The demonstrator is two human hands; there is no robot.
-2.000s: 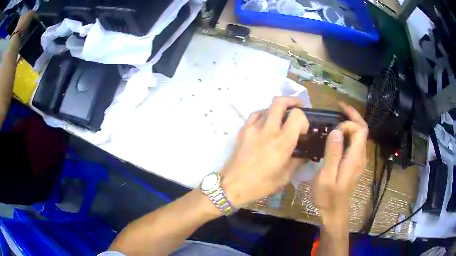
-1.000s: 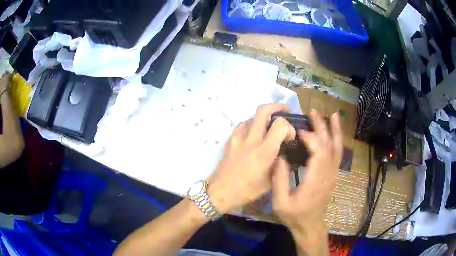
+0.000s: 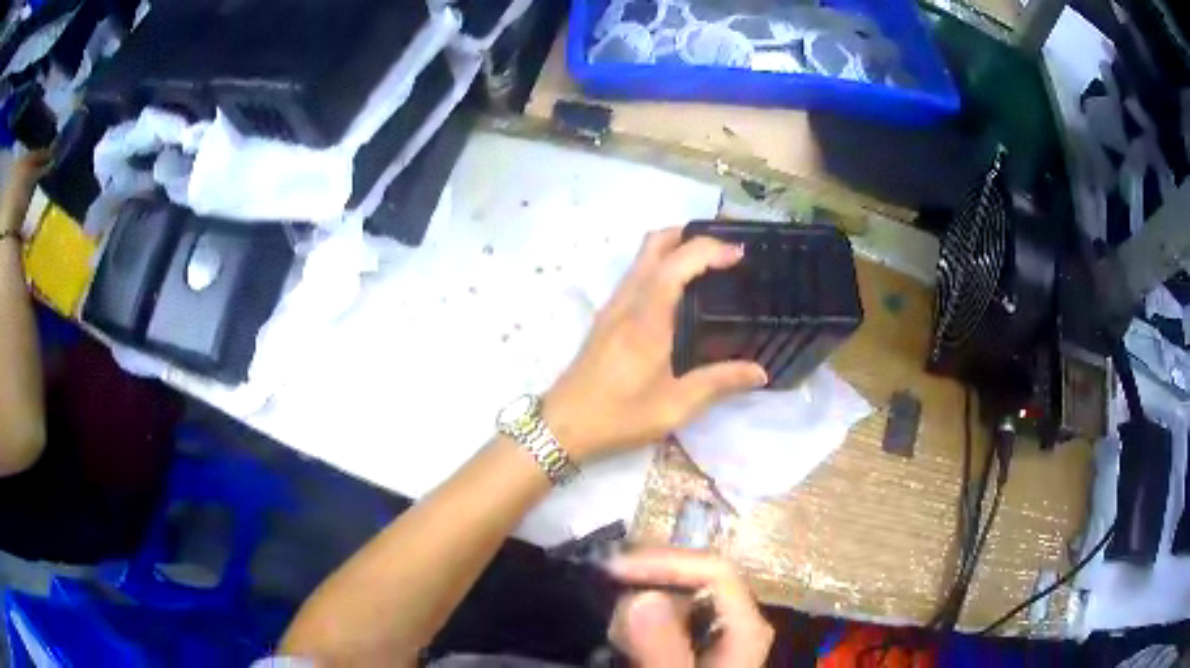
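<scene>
My left hand (image 3: 640, 339), with a metal-band watch, grips a black device housing (image 3: 773, 300) from its left side. The housing is above the cardboard, its ribbed side showing. My right hand (image 3: 692, 607) is off the housing, low at the bench's front edge, fingers bent and partly blurred. A small dark piece (image 3: 594, 538) lies by its fingertips; I cannot tell whether it is held. A crumpled white foam sheet (image 3: 777, 437) lies under and in front of the housing. A small dark block (image 3: 900, 424) lies on the cardboard to the right.
Black housings (image 3: 215, 294) and foam are at left. A blue tray (image 3: 770, 91) of pale oval pieces is at the back. A black fan (image 3: 972, 268) and cords (image 3: 979, 522) are right. Orange strands (image 3: 874, 646) show below the edge. Another person's arm (image 3: 16, 339) is far left.
The housing has been turned and shows its ribbed side, a little higher. My right hand has left it and moved down to the bench edge. The foam sheet and the block are now uncovered.
</scene>
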